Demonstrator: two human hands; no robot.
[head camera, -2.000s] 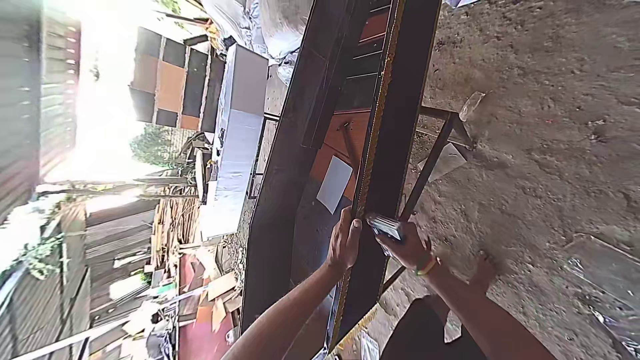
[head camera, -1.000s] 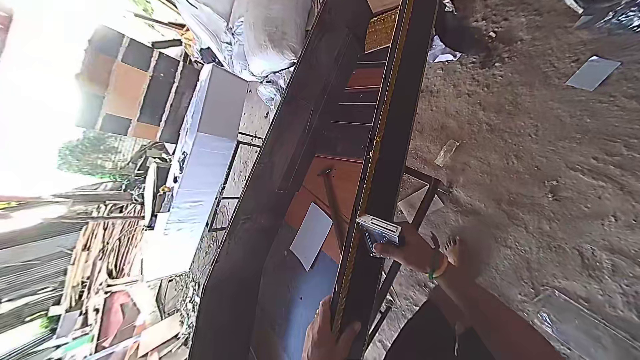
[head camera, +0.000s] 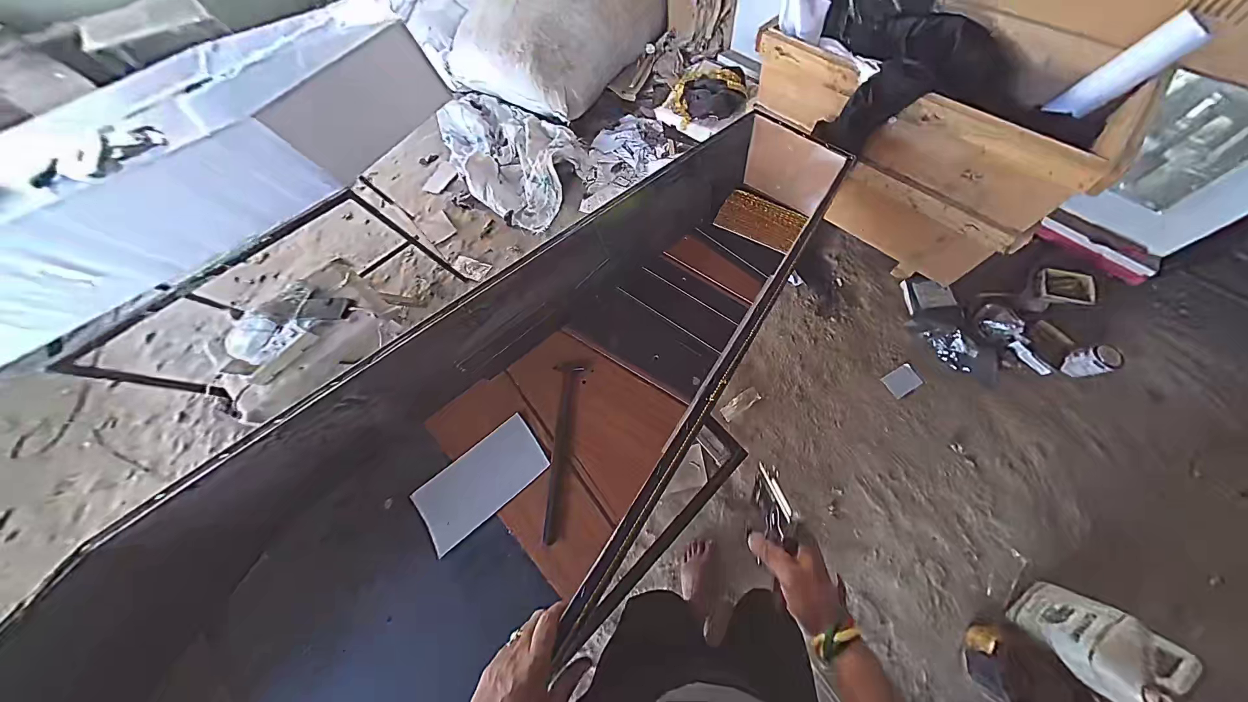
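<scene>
My left hand (head camera: 525, 659) grips the near rim of a long, dark, coffin-shaped box (head camera: 704, 390) at the bottom. My right hand (head camera: 801, 585) is to the right of the box, closed around a metal hand tool, apparently a staple gun (head camera: 773, 502), held clear of the rim. Thin gold trim runs along the near rim. Inside the box lie a hammer (head camera: 560, 458) with a long dark handle and a pale rectangular sheet (head camera: 480, 485), both partly over reddish-brown boards (head camera: 609, 429). A patterned gold piece (head camera: 762, 220) sits near the far end.
A dark metal stand (head camera: 726, 456) shows beneath the near side. Behind are a white-covered long form (head camera: 166, 224), a stuffed sack (head camera: 561, 49) and crumpled plastic (head camera: 512, 161). A wooden crate (head camera: 975, 146), small containers (head camera: 1068, 285) and a plastic jug (head camera: 1102, 639) stand or lie rightward.
My right hand has moved with the tool from over the near rim to the right of the box. My left hand remains at the rim. The view has turned considerably.
</scene>
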